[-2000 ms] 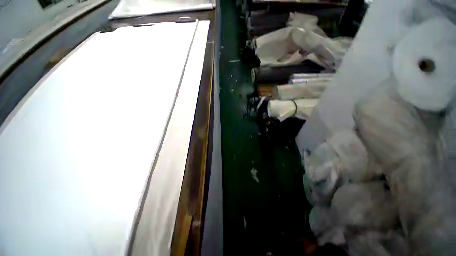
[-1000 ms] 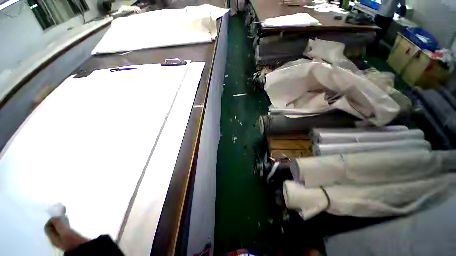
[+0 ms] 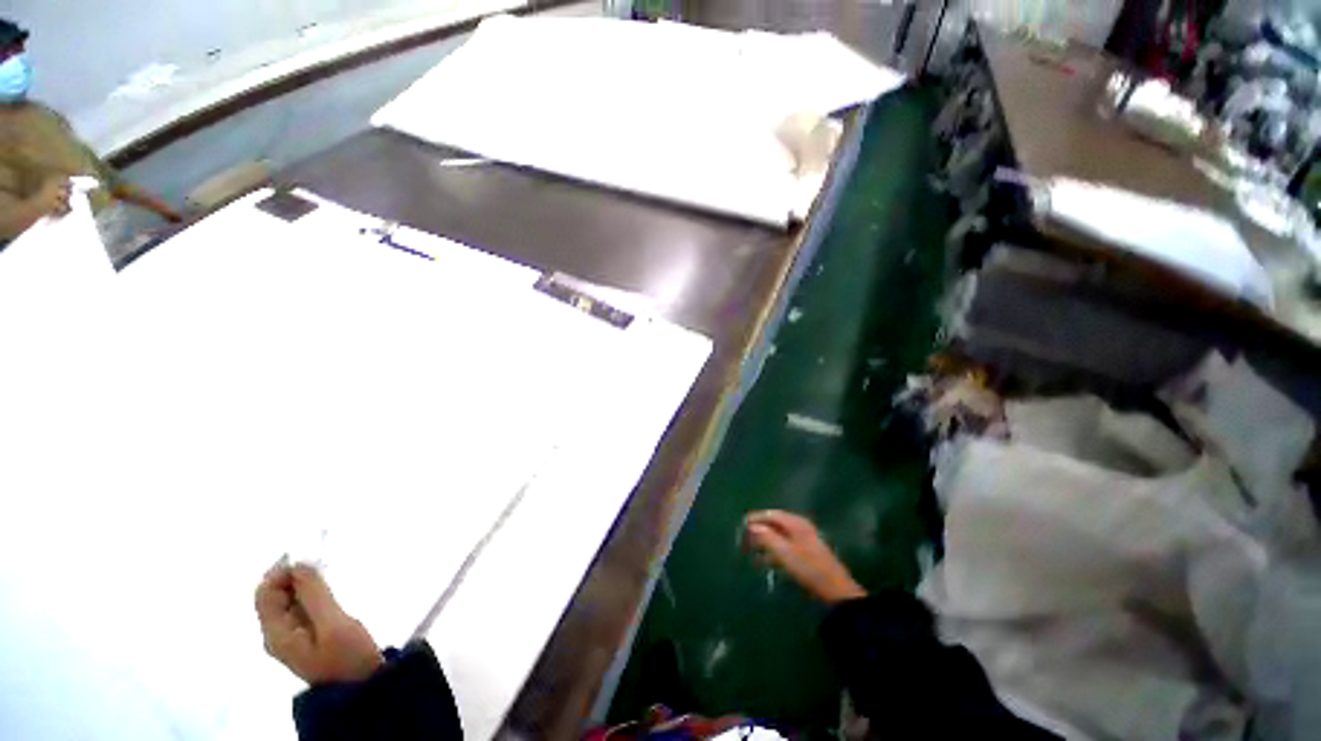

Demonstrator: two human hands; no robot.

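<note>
White fabric (image 3: 362, 391) covers most of the table. A thin grey edge line (image 3: 485, 550) runs along it, with a white strip beyond. My left hand (image 3: 312, 623) pinches the top fabric at its fingertips, palm partly hidden. My right hand (image 3: 801, 555) is over the aisle, off the table, with loosely bent fingers and nothing seen in it. A dark weight (image 3: 584, 300) lies at the fabric's far end, with another dark weight (image 3: 286, 204) at the far left corner. Dark scissors (image 3: 399, 242) lie between them.
A person (image 3: 58, 152) at the upper left holds up a fabric corner. Folded white fabric (image 3: 623, 109) lies farther along the brown table (image 3: 580, 217). Crumpled pale cloth (image 3: 1101, 536) stands right of the green aisle (image 3: 855, 362). Another table (image 3: 1072, 130) is behind.
The view has swung left and moved nearer to the fabric's far end. The second person and my right hand have come into view. My left hand still pinches the fabric.
</note>
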